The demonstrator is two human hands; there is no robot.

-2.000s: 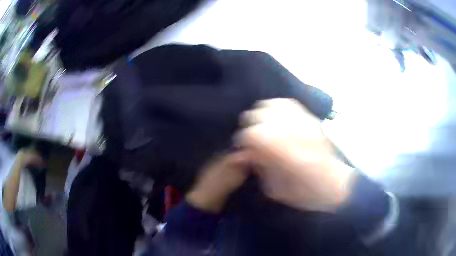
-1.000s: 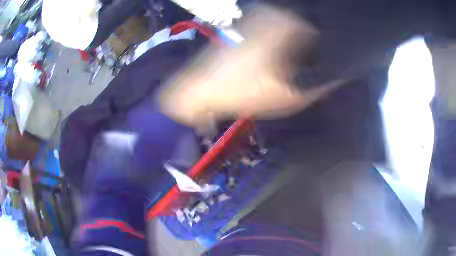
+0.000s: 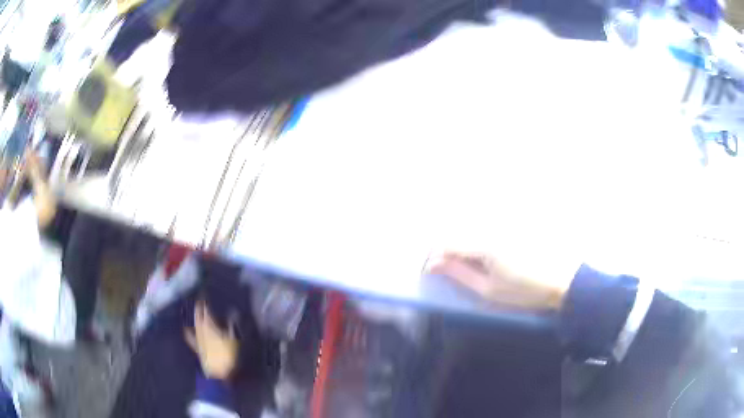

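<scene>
A large piece of black cloth [image 3: 326,49] lies across the far left of the bright white table [image 3: 391,163]. My right hand [image 3: 489,277] rests at the table's front edge, palm down with its fingers pointing left, and nothing shows in it. My left hand [image 3: 215,344] is low at the left, below the table edge, with dark cloth [image 3: 155,367] around it. It seems closed on this cloth, but blur and the cloth hide the fingertips. Part of the machine's white head with dark lettering [image 3: 718,88] shows at the upper right.
Another person's arm [image 3: 41,188] and white clothing show at the far left. A yellowish block-like thing [image 3: 102,106] stands behind at the upper left. A red bar [image 3: 328,351] shows below the table edge. Small dark-rimmed snips or scissors [image 3: 724,142] lie at the far right.
The view has swung up from the lap and floor to the table. My right hand is now apart at the table edge. My left hand is low at the left with dark cloth.
</scene>
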